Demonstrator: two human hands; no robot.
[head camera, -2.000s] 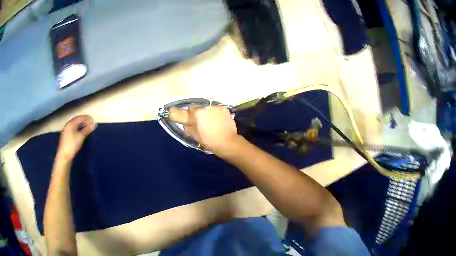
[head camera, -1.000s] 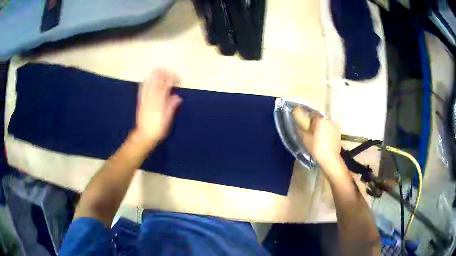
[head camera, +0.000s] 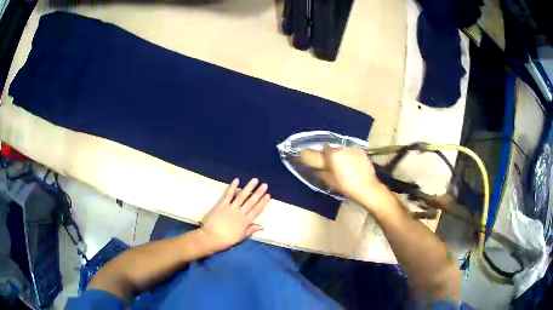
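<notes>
The navy trouser leg (head camera: 176, 97) lies flat across the beige pressing table, its wider end at far left and its short straight end at right. My right hand (head camera: 345, 169) grips the handle of the steam iron (head camera: 297, 143), whose silver plate rests on the cloth near the right end, tip pointing left. My left hand (head camera: 237, 212) lies flat with fingers spread at the cloth's near edge, fingertips on or at the edge. It holds nothing.
Black hangers (head camera: 312, 27) lie at the far side of the table (head camera: 358, 72). A loose navy piece (head camera: 441, 66) hangs at the far right. The yellow hose (head camera: 482, 175) and dark cord run right from the iron. A grey-lined basket (head camera: 36, 224) stands on the floor at left.
The iron has moved left from the short end onto the cloth. My left hand has moved from the cloth's middle to its near edge. The view has shifted and the cloth appears more slanted.
</notes>
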